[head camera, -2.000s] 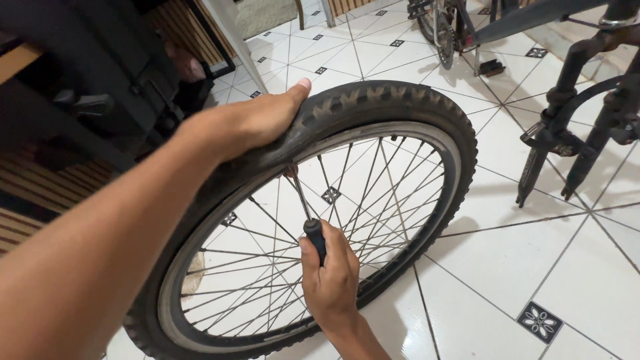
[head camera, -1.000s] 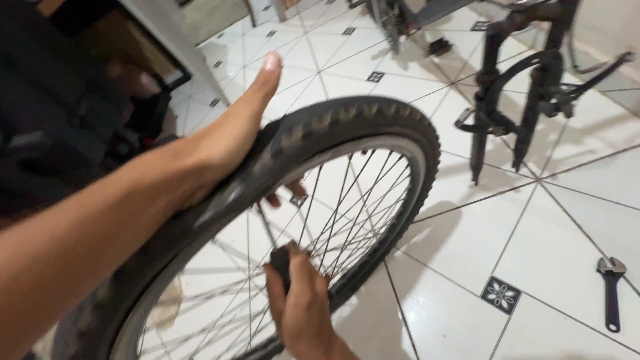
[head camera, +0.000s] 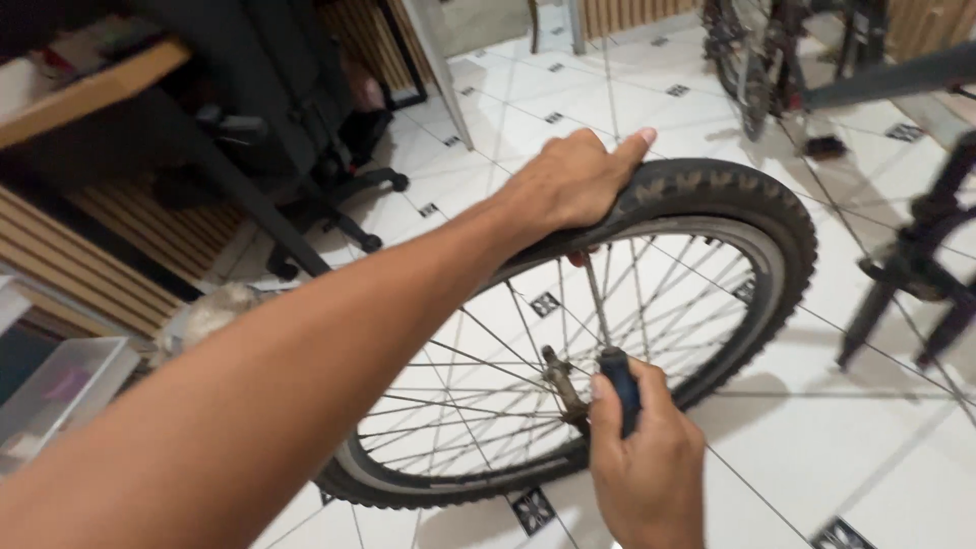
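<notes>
My left hand (head camera: 583, 183) grips the knobby black tire (head camera: 709, 183) at the top of a spoked bicycle wheel, its thumb lying along the tread and some fingertips showing under the rim. In my right hand (head camera: 648, 450) is the dark blue handle of a screwdriver-like tool (head camera: 623, 385). Its metal shaft points up among the spokes to the inner side of the metal rim (head camera: 732, 229); the tip is hidden near my left fingertips. The wheel hub (head camera: 564, 389) shows just left of the handle. Tire and rim stand slightly apart along the upper right.
A bicycle fork (head camera: 907, 267) stands at the right, with part of a bicycle frame (head camera: 892, 76) behind it. At the left are a wooden-edged desk (head camera: 99, 88), an office chair's wheeled base (head camera: 343, 206) and a translucent plastic bin (head camera: 69, 389). The floor is white tile.
The view has swung left and back since a second ago, so the adjustable wrench seen on the floor then is out of frame. Both hands keep their holds on tire and tool.
</notes>
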